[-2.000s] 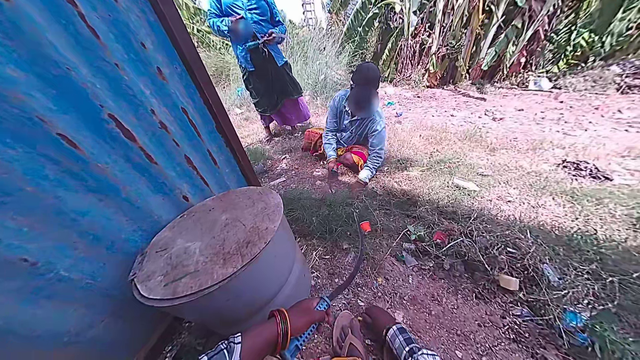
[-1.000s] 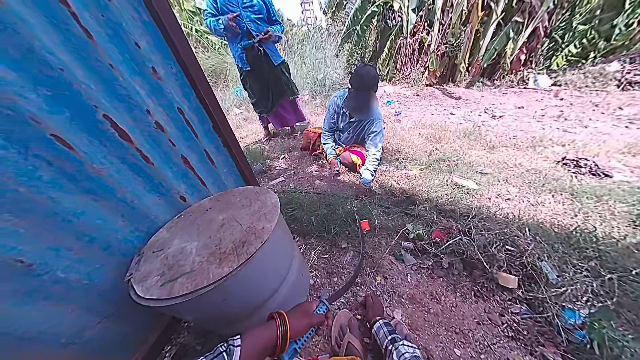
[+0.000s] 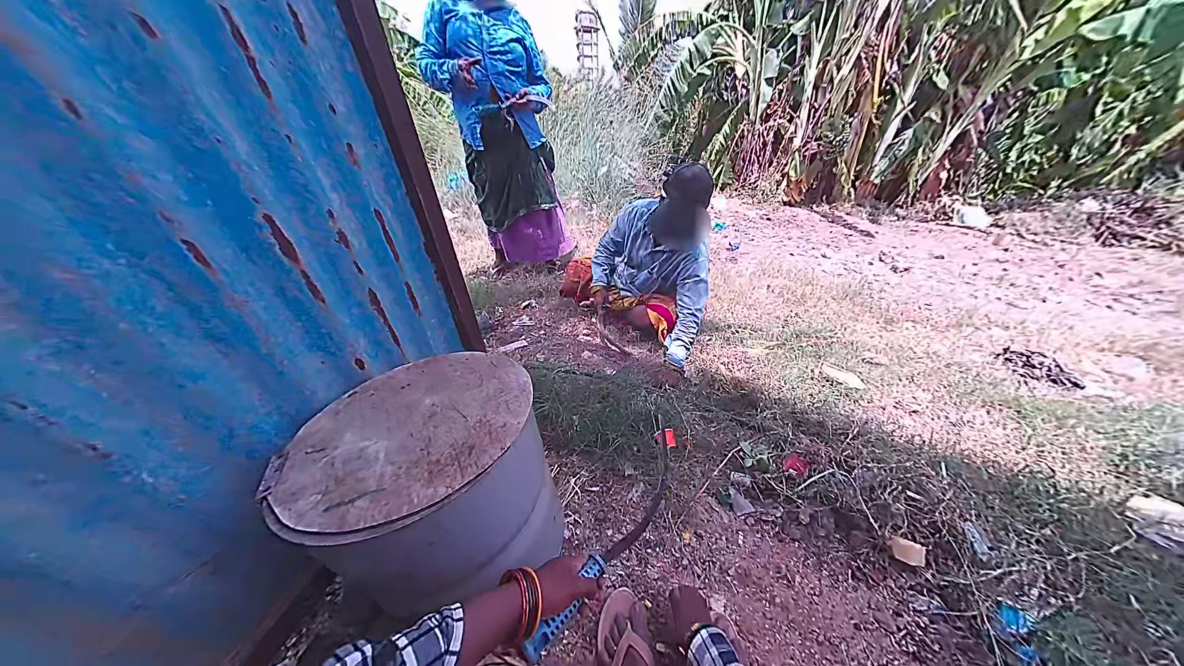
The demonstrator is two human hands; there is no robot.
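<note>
My left hand (image 3: 566, 587) is closed around the blue perforated handle (image 3: 555, 629) of a sickle. Its long, dark curved blade (image 3: 643, 518) points away from me, low over the soil. A small orange-red piece (image 3: 668, 438) shows at the blade's far end; whether it is attached is unclear. Beside the sandals (image 3: 627, 629) at the bottom, my right hand (image 3: 689, 610) is low near the ground, to the right of the handle. Its fingers are too indistinct to tell whether it holds anything.
A grey drum with a worn round lid (image 3: 407, 439) stands at left against a rusty blue corrugated sheet (image 3: 203, 231). Ahead, a seated person (image 3: 652, 259) reaches to the grass, holding a curved tool. Another person (image 3: 499, 120) stands behind. Litter and dry grass lie at right.
The seated person's hand has reached lower toward the grass. The standing person's hand has risen since the earliest frame. My left hand has kept its hold on the sickle.
</note>
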